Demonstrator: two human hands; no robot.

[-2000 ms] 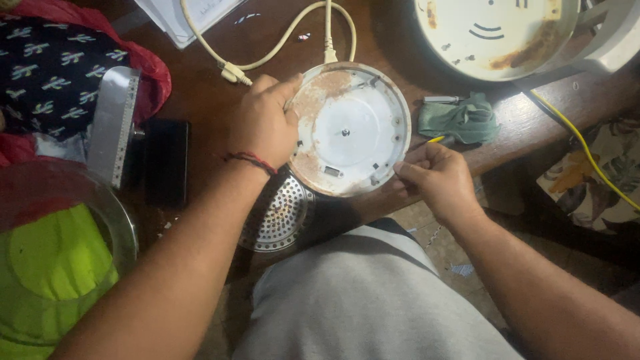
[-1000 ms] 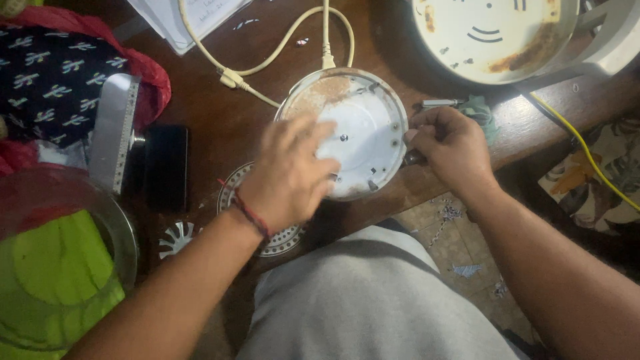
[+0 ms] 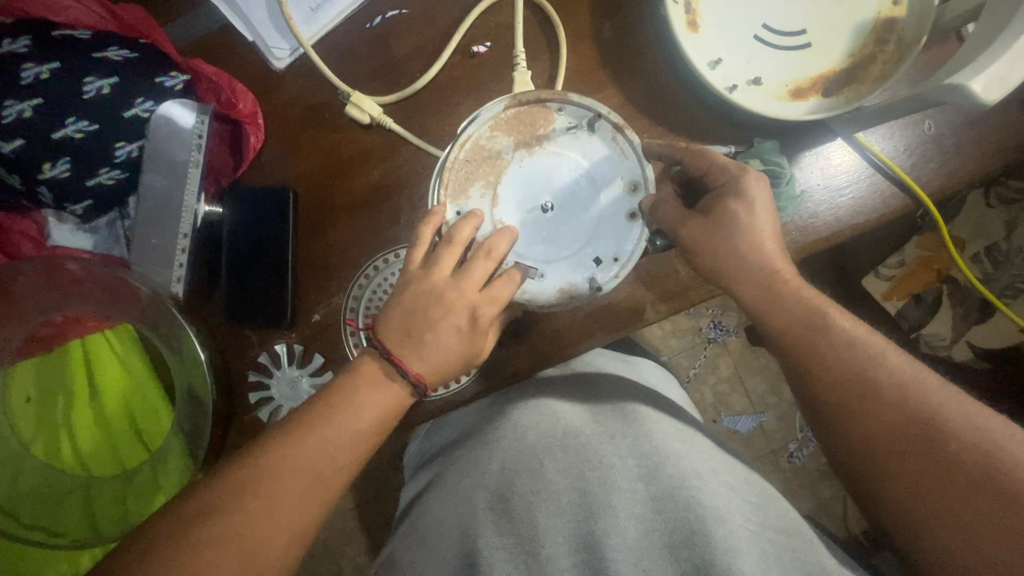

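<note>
A round white metal plate [image 3: 560, 184] with rust and brown stains lies in front of me, partly over a perforated metal disc [image 3: 364, 292]. My left hand [image 3: 452, 300] rests on the plate's lower left, fingers spread over its face. At the plate's right edge is my right hand [image 3: 708, 200], its thumb and index finger against the rim. A dark object, partly hidden, is under the right fingers; I cannot tell what it is. A small metal fan wheel [image 3: 288, 382] lies left of the perforated disc. Beyond the right hand is a green cloth [image 3: 773, 172].
A cream power cord [image 3: 416, 90] runs behind the plate. A rust-stained white housing [image 3: 788, 60] stands at the back right, near a yellow cable [image 3: 936, 204]. On the left are a black phone-like object [image 3: 258, 256], a metal strip with holes [image 3: 170, 200] and a clear round lid [image 3: 196, 384].
My left hand has gone from the plate's upper left rim to its lower left face. The fan wheel, not seen two seconds ago, now shows. The right hand has moved up along the rim.
</note>
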